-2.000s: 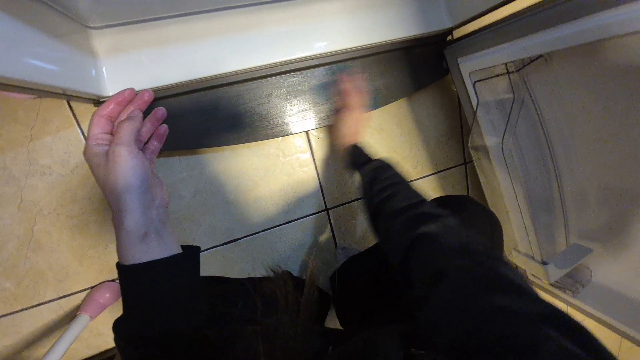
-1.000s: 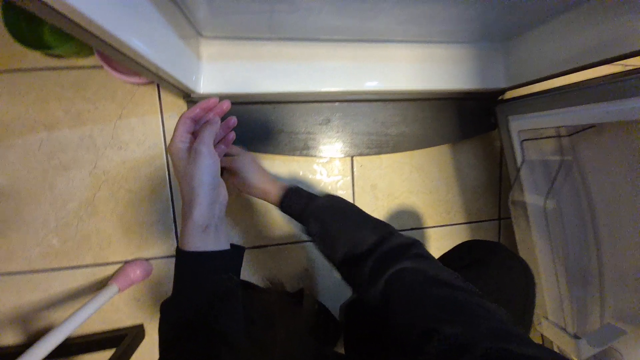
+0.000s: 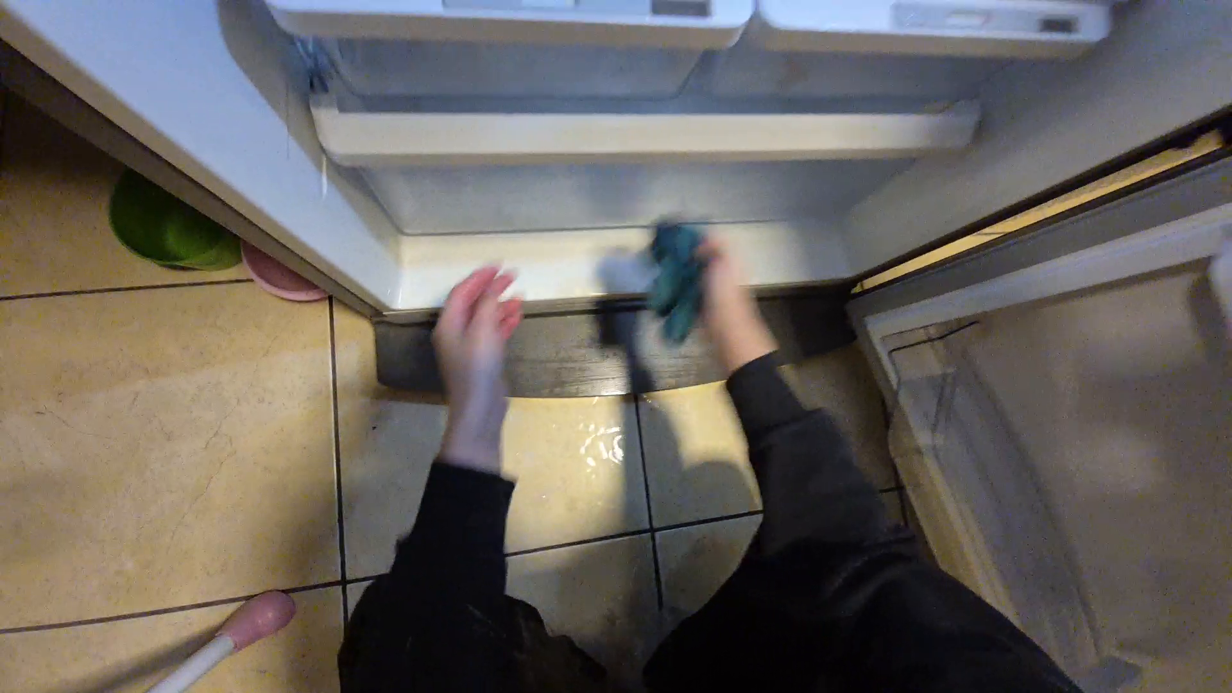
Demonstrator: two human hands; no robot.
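A blurred teal cloth (image 3: 678,279) is in my right hand (image 3: 730,298), held in front of the white bottom ledge (image 3: 558,260) of an open refrigerator. My left hand (image 3: 474,346) holds nothing; its fingers are slightly bent and apart, over the left part of the same ledge's front edge. Below both hands runs the dark curved base panel (image 3: 568,358) of the refrigerator. Water shines on the floor tile (image 3: 587,462) just in front of that panel.
The open refrigerator door (image 3: 1078,433) stands at the right. Green (image 3: 168,226) and pink (image 3: 279,272) containers lie beside the cabinet at the left. A pink-ended white handle (image 3: 258,621) is at the lower left. Drawers and a shelf edge (image 3: 645,137) are above.
My right hand has moved from beside my left hand up and right to the ledge, the teal cloth now plainly seen in it. The view has shifted to show more of the refrigerator's inside.
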